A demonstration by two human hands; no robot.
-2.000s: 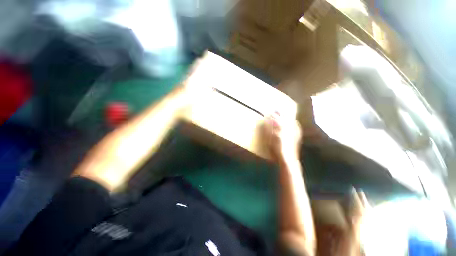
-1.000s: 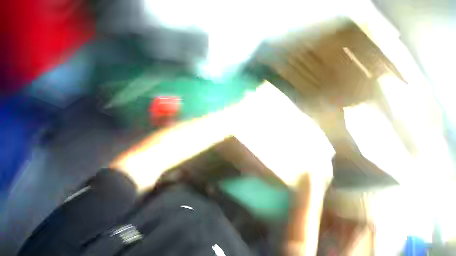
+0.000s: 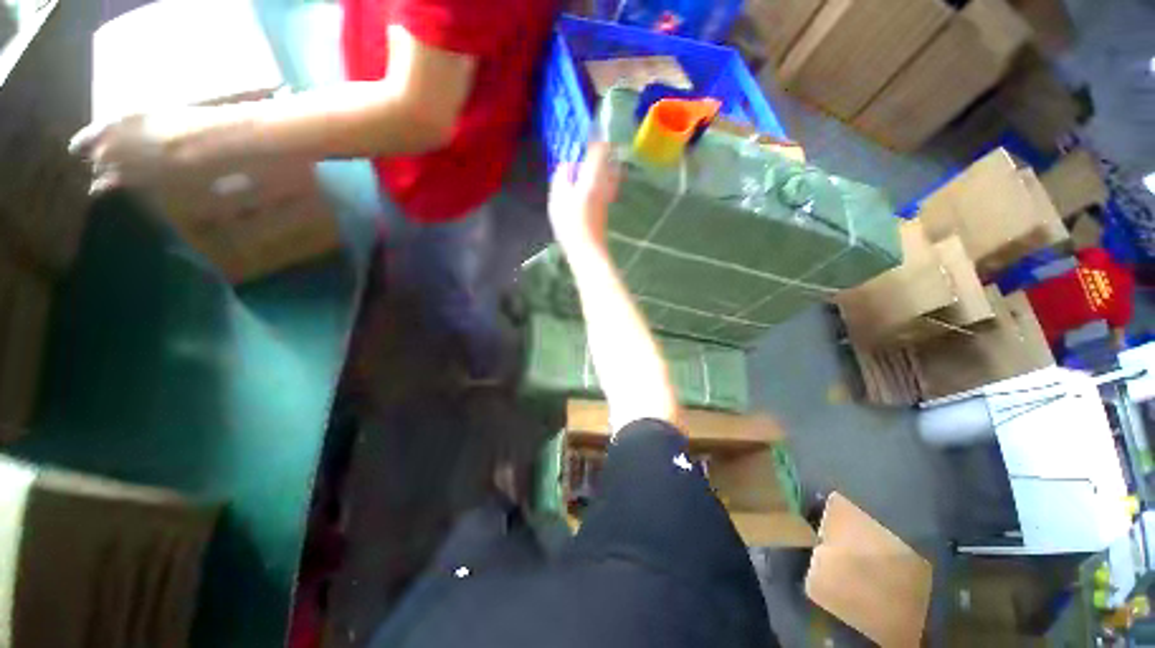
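An orange-yellow and blue tape dispenser [image 3: 668,130] lies on top of a large green wrapped bale [image 3: 747,234]. My right hand [image 3: 583,196], at the end of a bare forearm and black sleeve, reaches to the bale's left end, just left of the dispenser. It is slightly blurred and looks open, with nothing visible in it. Whether its fingertips touch the bale is unclear. My left hand is not in view.
A person in red [image 3: 443,101] works at the green bench [image 3: 272,367] on the left, hands at a carton [image 3: 253,222]. A blue crate [image 3: 576,44] stands behind the bale. An open carton [image 3: 747,475] and flat cardboard [image 3: 868,570] lie below. Cartons [image 3: 937,291] stand right.
The view has swung from the bench to the floor area with bales. The bright box that both hands held is no longer in them; one arm now reaches toward the dispenser.
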